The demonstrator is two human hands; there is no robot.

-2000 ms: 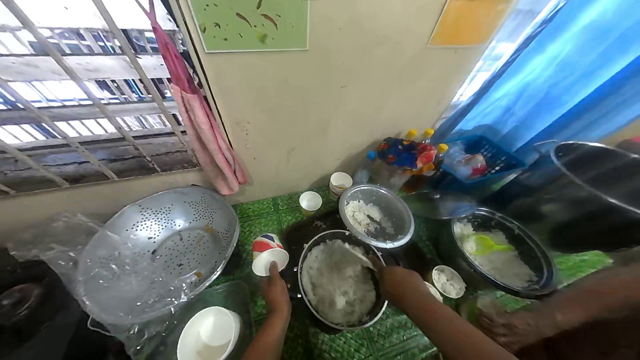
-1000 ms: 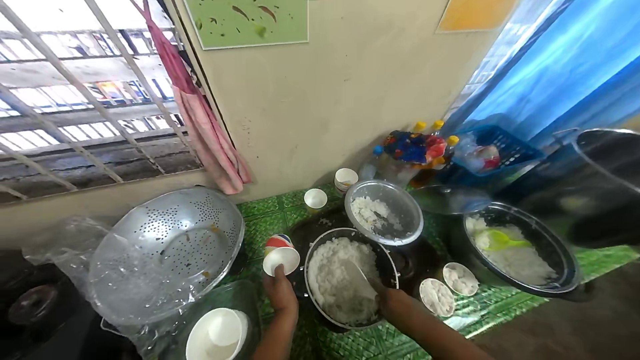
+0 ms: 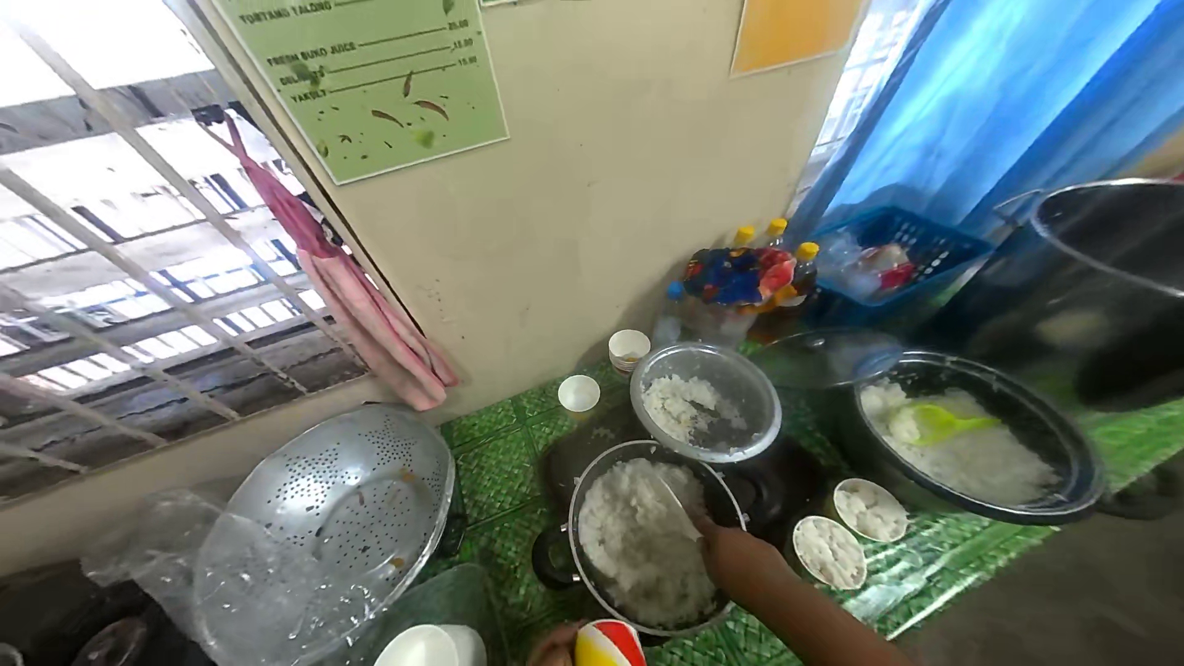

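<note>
A pot of cooked white rice [image 3: 638,546] stands at the lower middle. My right hand [image 3: 735,555] holds a pale rice paddle [image 3: 680,507] whose blade is in that rice. At the bottom edge, my left hand [image 3: 555,645] holds a patterned paper cup [image 3: 610,643] beside the pot; most of this hand is cut off by the frame. Two cups filled with rice [image 3: 830,553] [image 3: 869,511] sit right of the pot. Behind the pot is a metal bowl [image 3: 760,407] with some rice in it. White paper cups [image 3: 579,393] [image 3: 629,346] stand near the wall.
A large metal colander [image 3: 361,462] with a clear plastic bag is at left, near stacked white containers [image 3: 430,646]. At right are a dark rice pot [image 3: 1078,462] with a green scoop [image 3: 948,423], a glass lid [image 3: 814,359], a blue basket [image 3: 953,264] and bottles [image 3: 807,264].
The left hand and its cup have moved down, nearer the bottom edge of the view. The right hand keeps working the paddle in the rice.
</note>
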